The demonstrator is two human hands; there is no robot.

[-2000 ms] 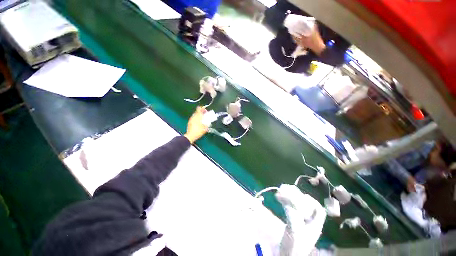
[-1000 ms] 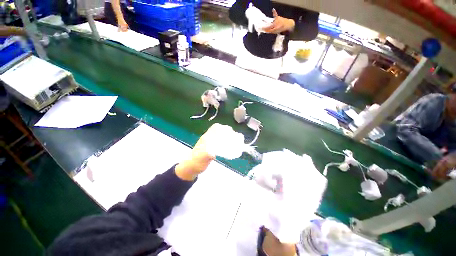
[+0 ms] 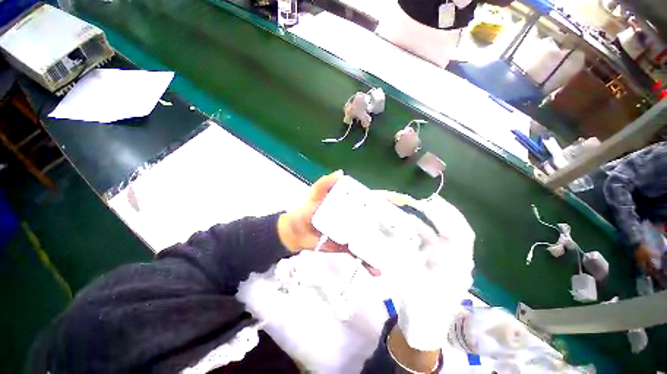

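Note:
My left hand (image 3: pixel 303 223), bare, is closed around a white power adapter (image 3: pixel 342 210) above the white bench covering (image 3: pixel 219 186). My right hand (image 3: pixel 442 274), in a white glove, is against the adapter's right side with a soft white mass. Glare blends glove and mass, so the fingers and what they hold cannot be told apart. A short white cord hangs below my left hand. Other white adapters with cords lie on the green belt (image 3: pixel 292 109), a bundle (image 3: pixel 358 109) and a pair (image 3: pixel 431 164) among them.
A white paper sheet (image 3: pixel 110 95) and a boxy device (image 3: pixel 55 47) lie at the upper left. A crinkled plastic bag (image 3: pixel 505 337) lies at the lower right, near a metal post (image 3: pixel 600 315). A person's sleeve (image 3: pixel 622 193) shows at the far right.
My left hand first reached to the belt, then came back with a white unit and now meets my gloved right hand. The adapters on the belt appear further right in view; the camera has also turned.

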